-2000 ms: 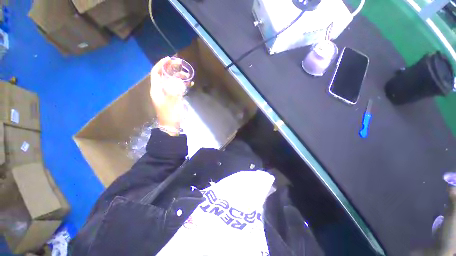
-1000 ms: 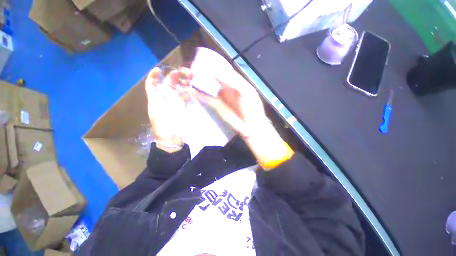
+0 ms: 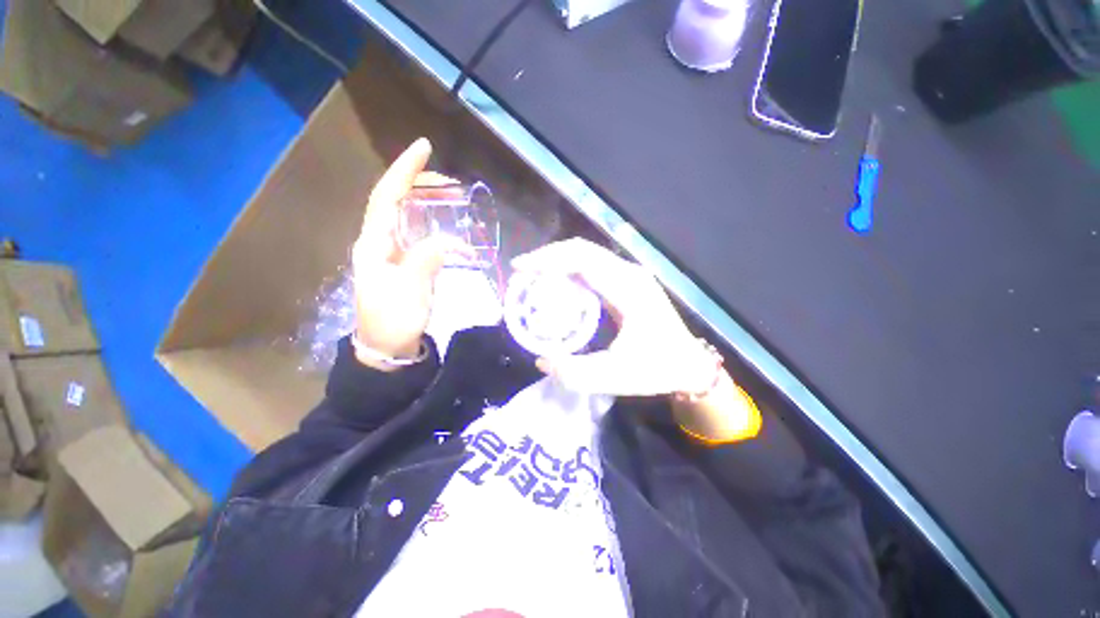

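My left hand (image 3: 398, 260) holds a clear plastic cup (image 3: 456, 226) on its side, with the fingers around its left part. My right hand (image 3: 633, 320) holds a pale cup-shaped housing (image 3: 553, 312) by its rim, its round ribbed face turned up toward me. Thin red wires (image 3: 498, 272) show between the clear cup and the housing. The two parts are apart, held side by side above my lap and the carton. Bright glare hides some detail of the fingers.
An open carton (image 3: 259, 278) with clear parts (image 3: 326, 320) stands beside my lap. The black bench (image 3: 748, 260) bears a pale unit (image 3: 709, 30), a phone (image 3: 808, 60), a blue-handled tool (image 3: 864, 193), a black tumbler (image 3: 995, 58) and pale units (image 3: 1084, 444) at the far right.
The right hand came in from outside the view and holds the pale housing, now lowered with its round face turned up. The left hand still holds the clear cup. The view has shifted.
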